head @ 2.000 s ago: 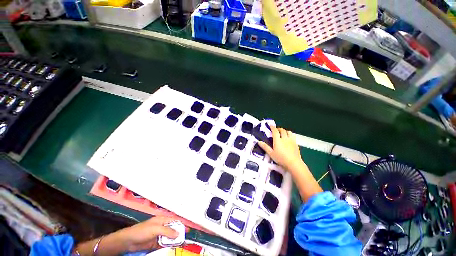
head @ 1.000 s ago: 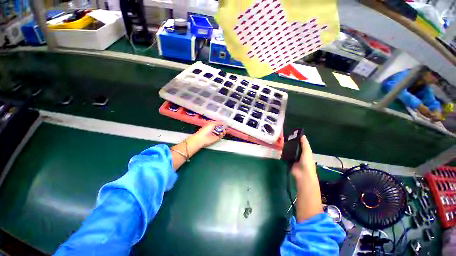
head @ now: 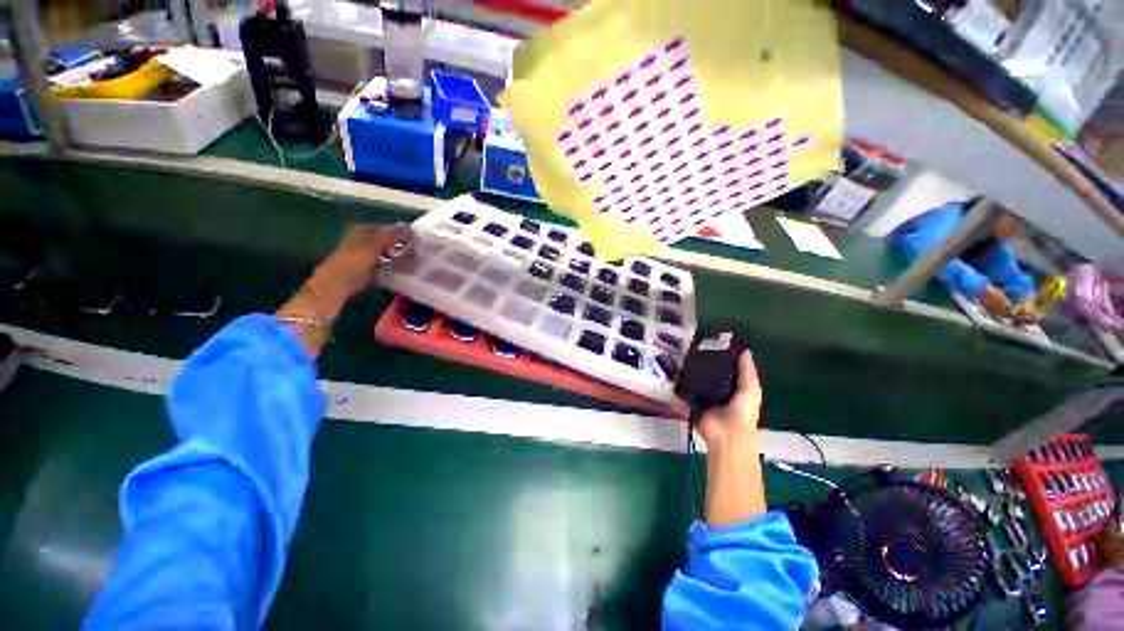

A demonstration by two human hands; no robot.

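The white blister tray (head: 493, 290), with rows of dark square watch units (head: 593, 343), lies tilted over a red tray (head: 493, 358) on the conveyor. My left hand (head: 372, 253) is at the white tray's left end, with a small silvery watch unit at its fingers. My right hand (head: 727, 401) holds a flat black box (head: 711, 370) with a cable hanging down, close to the tray's right end.
A yellow-edged sticker sheet (head: 678, 136) hangs ahead. A black fan (head: 906, 555) stands at right, beside loose parts and another red tray (head: 1070, 493). Blue instruments (head: 395, 146) stand on the far shelf. Another worker's blue sleeves (head: 943, 247) show at far right.
The white tray moved from the near bench to the far side, over the red tray. Since the last earlier frame, my left hand moved left to the tray's end. My right hand stays with the black box.
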